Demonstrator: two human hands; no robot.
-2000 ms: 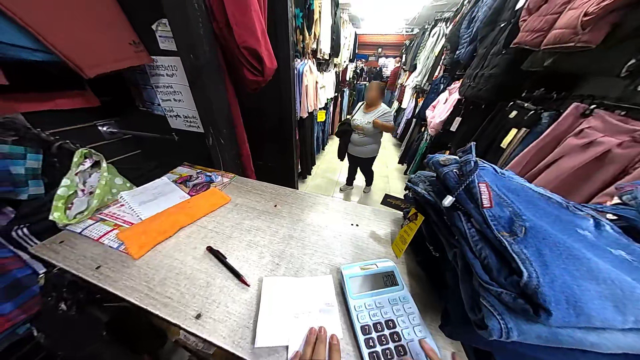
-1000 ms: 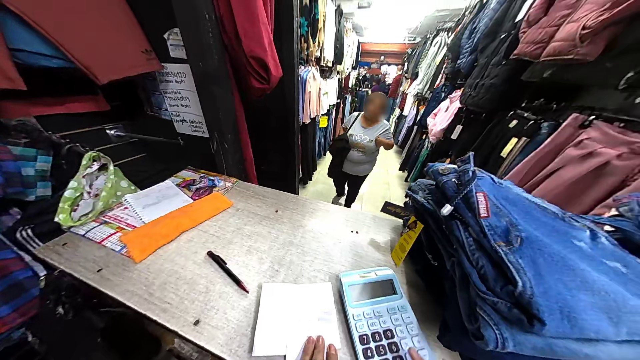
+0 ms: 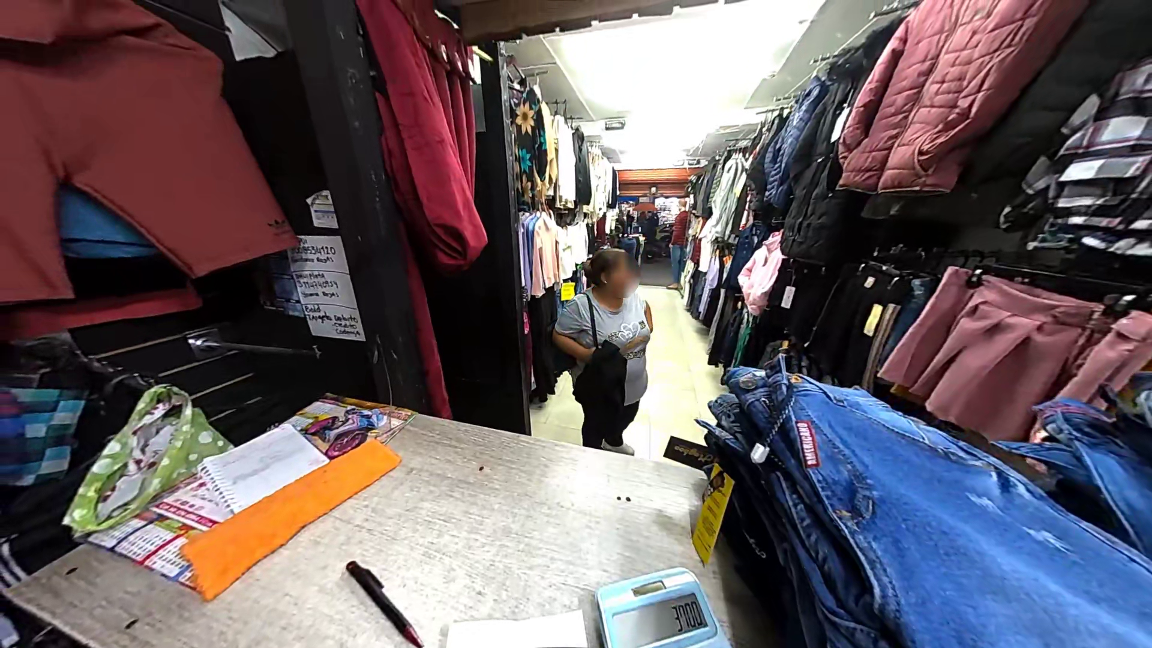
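Neither of my hands shows in the head view now. At the bottom edge lies a light blue calculator (image 3: 661,612), with digits on its display and its keys cut off by the frame. Just left of it, the top of a white sheet of paper (image 3: 517,632) is visible. A black and red pen (image 3: 383,603) rests on the wood-look counter (image 3: 531,513). Further left, an orange cloth (image 3: 292,517) lies beside a spiral notepad (image 3: 261,466), over printed sheets. What my hands touch is hidden below the frame.
Folded blue jeans (image 3: 945,513) are piled at the right, a yellow tag (image 3: 713,513) hanging by them. A green polka-dot bag (image 3: 148,459) sits at the counter's left end. Beyond the counter a person (image 3: 612,351) stands in the aisle between clothing racks.
The view has tilted up, so my fingers and the calculator's keys have left the frame. The calculator's display, blank one second ago, shows digits. The person in the aisle stands nearer the counter than two seconds ago.
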